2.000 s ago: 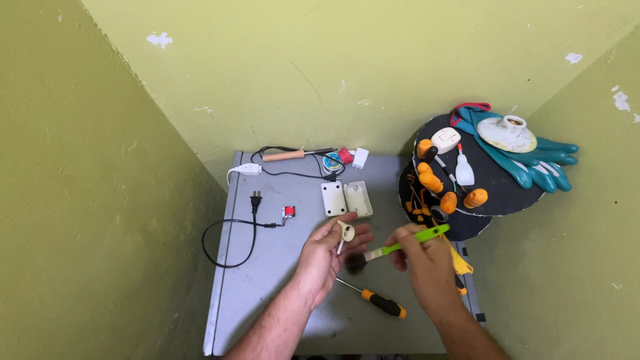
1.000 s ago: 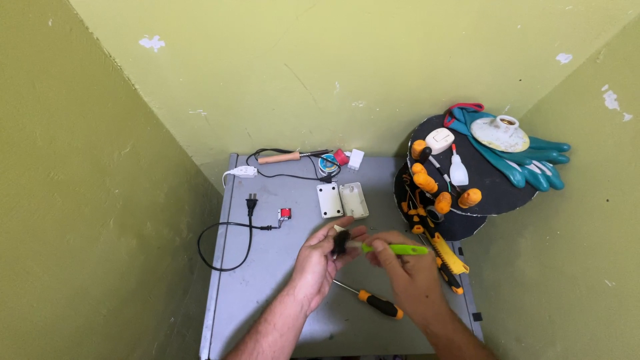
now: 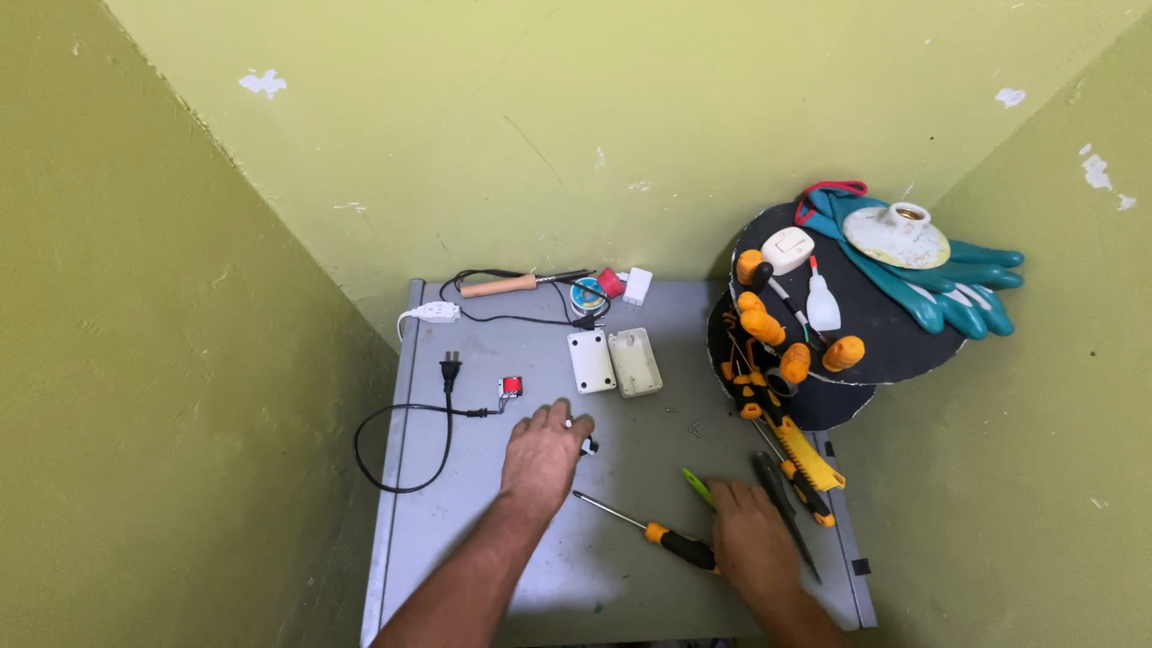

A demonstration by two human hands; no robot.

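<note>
My left hand is palm down over the middle of the grey table, its fingertips at a small white and dark part; whether they grip it is hard to tell. My right hand lies low on the right over the brush, whose green handle sticks out past the fingers; its grip is hidden. A screwdriver with a black and orange handle lies between the hands. Beyond my left hand are a white cover plate and an open white plastic box. A red coil on a black power cord lies left.
A soldering iron, solder spool and white plug lie at the back. Small screws are near the box. Right are a dark pointed tool, a yellow saw, and a black board with gloves and a lamp socket.
My hands have moved apart. The brush, held at the part in my left hand before, is now down at the right under my right hand. My left hand has turned palm down onto the table.
</note>
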